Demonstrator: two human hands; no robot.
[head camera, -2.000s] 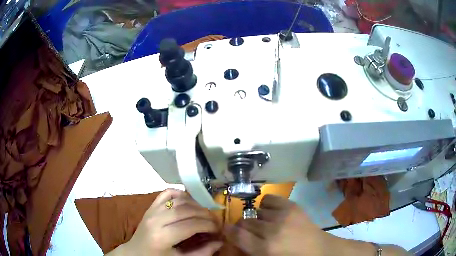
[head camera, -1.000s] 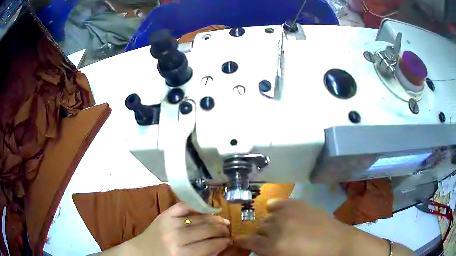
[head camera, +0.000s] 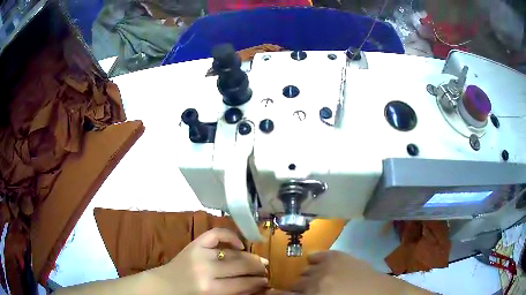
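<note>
A rust-brown fabric piece (head camera: 153, 239) lies across the bed of the white sewing machine (head camera: 334, 150), with ridged folds left of the needle area. My left hand (head camera: 222, 265), with a ring, presses on the cloth just left of the needle area, fingers bent over it. My right hand (head camera: 334, 276) is blurred and rests on the cloth's right part, fingers curled at its edge. The fingertips of both hands are near each other in front of the tension knob (head camera: 293, 222). The needle and presser foot are mostly hidden behind the machine head.
A crumpled brown heap (head camera: 46, 115) and a stack of flat brown pieces (head camera: 86, 184) lie at left. A loose brown piece (head camera: 418, 245) lies under the control panel (head camera: 450, 187). Red-handled snips (head camera: 504, 264) are at far right. A blue chair or bin (head camera: 288, 31) stands behind.
The view has shifted slightly. The brown cloth's ridged part shows more left of the needle. My left hand's fingers lie flatter than two seconds ago, and my right hand has moved slightly down and away from the tension knob.
</note>
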